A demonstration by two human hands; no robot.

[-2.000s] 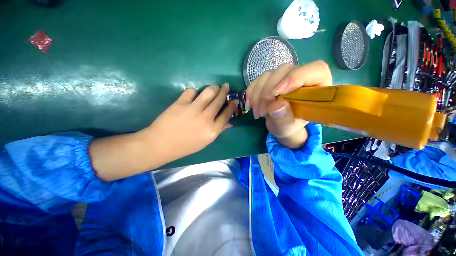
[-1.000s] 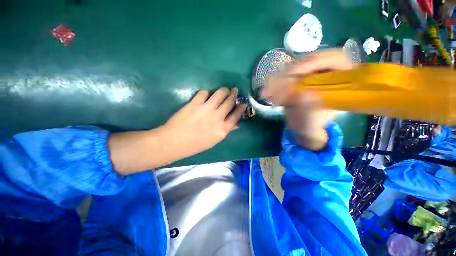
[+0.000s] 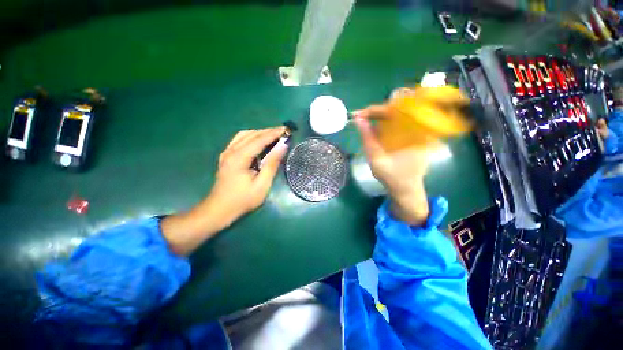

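Note:
My left hand holds a small dark display unit between thumb and fingers, mostly hidden by them, just left of the grey mesh disc. My right hand grips the yellow-orange soldering iron, which is blurred. Its thin front end points left at the round white dish; whether it touches cannot be told.
Two display units lie at the left, with a red scrap below. A grey bracket post stands behind the dish. Black trays are stacked right. Two small units lie at the back. Another person's sleeve shows far right.
The view has shifted, bringing the post and left units into sight. My left hand has lifted the display unit off the mat. The iron has moved over to the white dish's right side.

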